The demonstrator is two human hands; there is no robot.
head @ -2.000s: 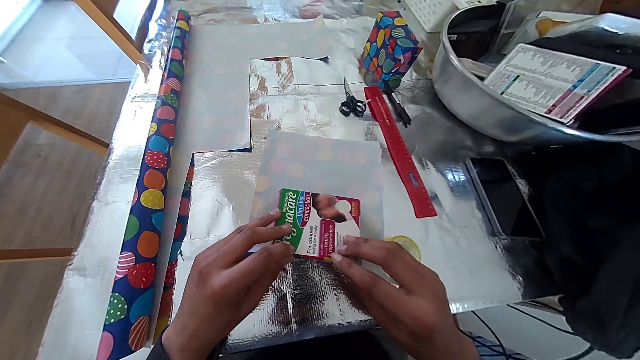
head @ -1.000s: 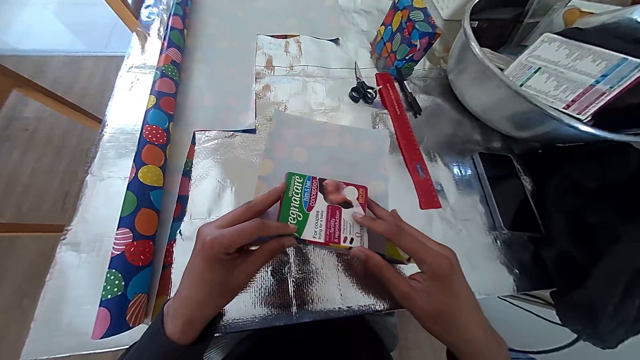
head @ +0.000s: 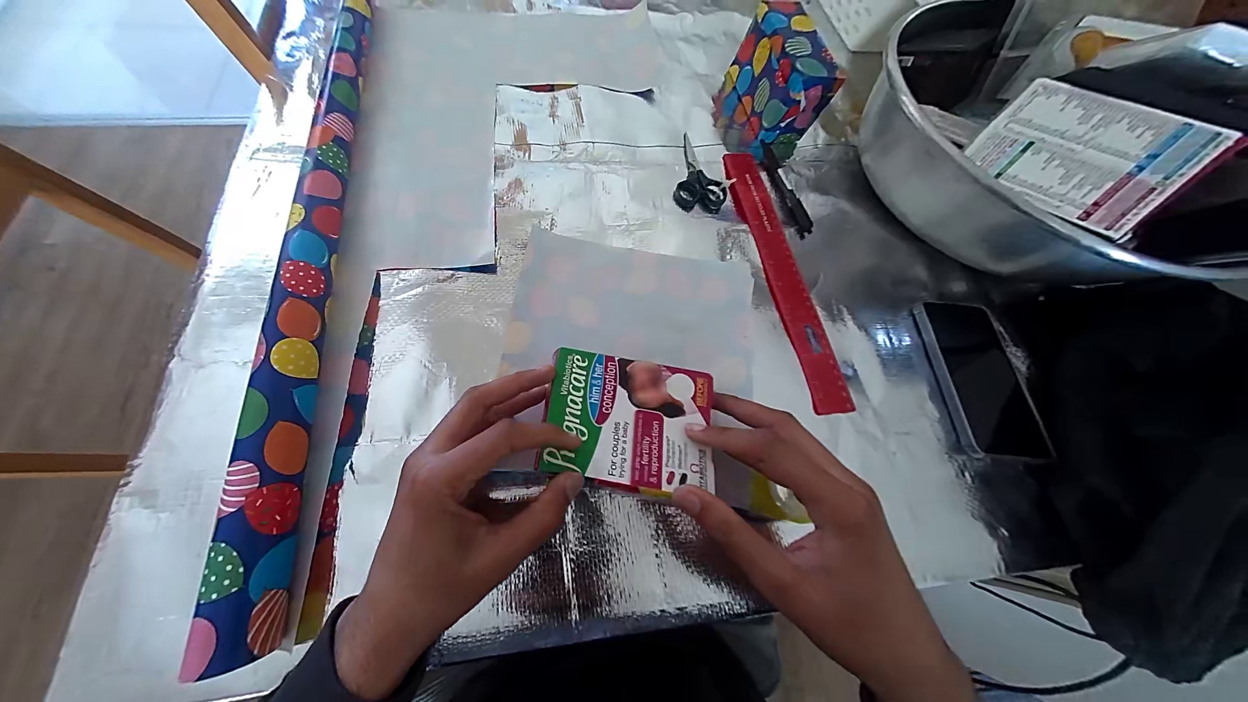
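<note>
A small printed cardboard box [head: 634, 419] lies near the table's front edge, on a cut sheet of wrapping paper [head: 634, 292] whose pale back faces up. My left hand [head: 468, 497] grips the box's left end, thumb at the front edge. On its right end, my right hand [head: 799, 507] has its fingers on the top and side, thumb at the front edge. Under my right hand, what looks like a roll of clear tape [head: 775, 499] is partly hidden. Beyond the sheet are black-handled scissors [head: 700, 190], a red ruler [head: 790, 283] and a black pen [head: 786, 195].
A roll of balloon-print wrapping paper [head: 292, 361] runs along the left, partly unrolled. A balloon-print wrapped box [head: 780, 78] stands at the back. On the right are a metal bowl [head: 916, 185] holding boxes, a phone [head: 985, 380] and black fabric [head: 1082, 468]. Silvery foil sheeting [head: 429, 380] covers the table.
Both hands have stayed on the printed box, shifting slightly on its ends. The box's tilt on the sheet differs a little from before.
</note>
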